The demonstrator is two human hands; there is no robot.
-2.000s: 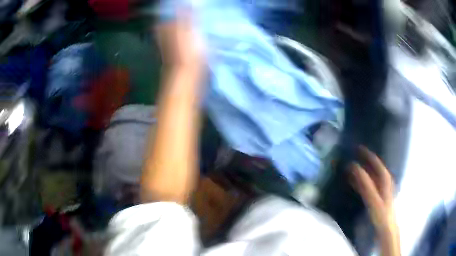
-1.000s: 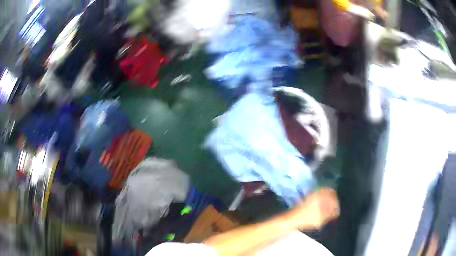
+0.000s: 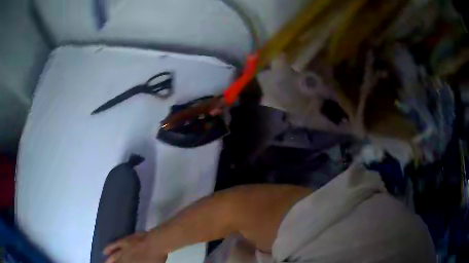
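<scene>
My right hand [image 3: 134, 249] is at the bottom edge, over the right side of the dark grey pressing form [image 3: 117, 208]; its fingertips are partly cut off and its grip cannot be told. The form lies lengthwise on the white table [image 3: 61, 138], its rounded end and a small dark knot pointing up the picture. A dark iron [image 3: 193, 123] with a brown handle and red-orange sleeve rests at the table's right edge. Black shears [image 3: 131, 92] lie beyond it, blades to the left. My left hand is out of the picture.
A red-orange and greenish hose [image 3: 241, 82] rises from the iron. Another pale surface [image 3: 154, 20] lies beyond the table. Blurred cloth and dark objects fill the right side. My sleeve [image 3: 355, 221] is at lower right.
The view has swung from the floor and the light-blue garment to the pressing table. The garment is out of the picture. My right hand now shows at the grey form; my left hand has left view.
</scene>
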